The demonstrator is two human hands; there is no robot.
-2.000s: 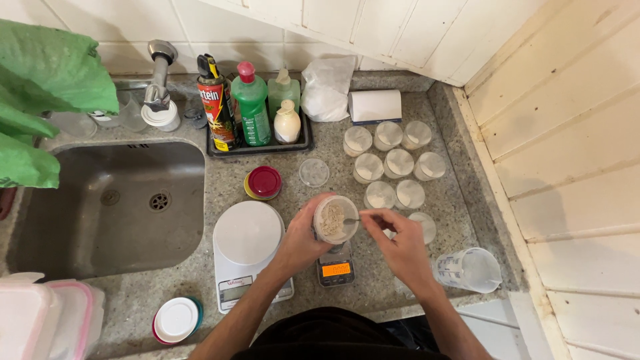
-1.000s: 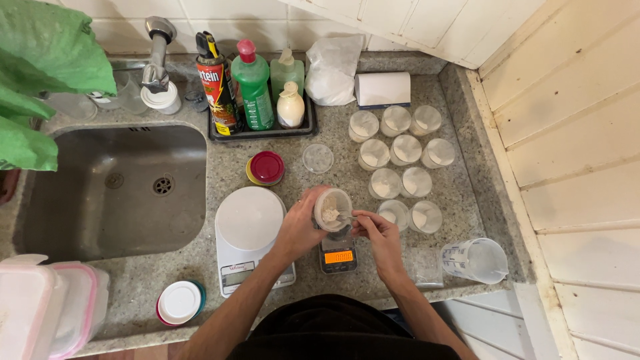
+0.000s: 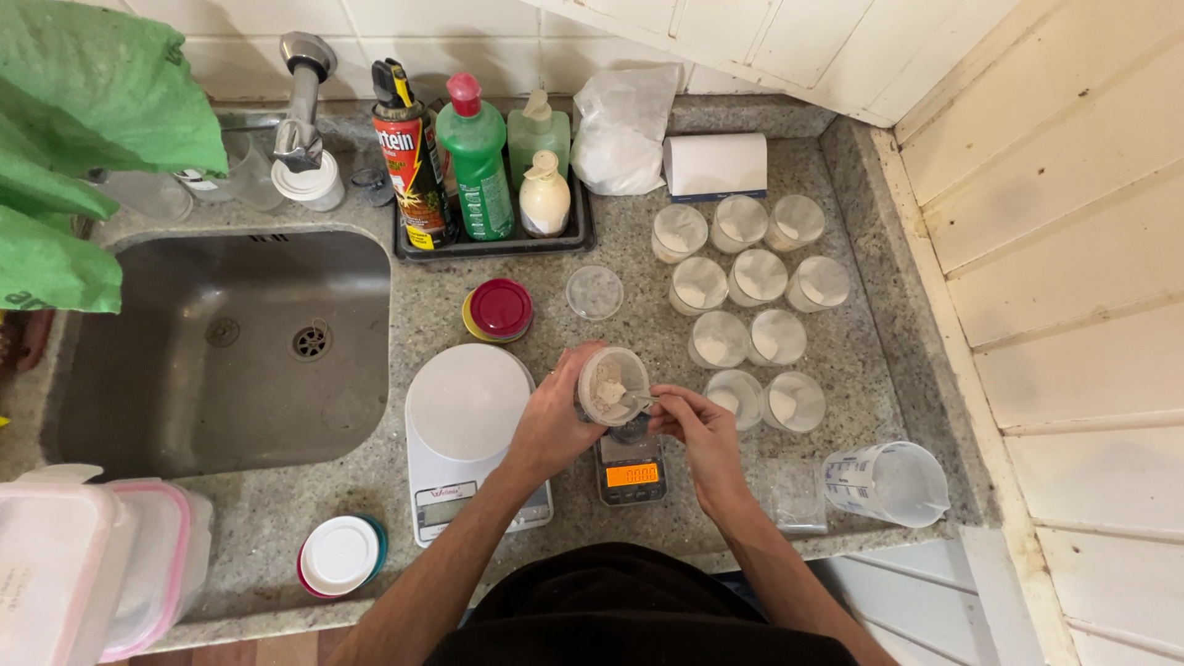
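Observation:
My left hand [image 3: 558, 412] grips a clear plastic cup [image 3: 613, 386] that is tilted and holds a pale beige powder. In my right hand [image 3: 692, 421] is a small spoon [image 3: 640, 400], its bowl inside the mouth of that cup. Below the cup sits a small digital pocket scale [image 3: 631, 470] with a lit orange display, its weighing plate partly hidden by the cup and my hands. Left of it is a white kitchen scale [image 3: 470, 402] with a round plate. Several clear cups [image 3: 758, 277] with white powder stand in rows at the right.
A clear measuring jug [image 3: 886, 483] lies on its side at right. Stacked lids [image 3: 500, 309], a clear lid [image 3: 594, 292] and white-topped lids [image 3: 340, 555] rest on the granite. A black tray [image 3: 495, 246] of bottles stands behind; a steel sink [image 3: 222, 351] and plastic boxes [image 3: 88, 564] are left.
My right hand has moved in closer to my left hand. The cup stays in my left hand and the spoon in my right. The view has shifted slightly.

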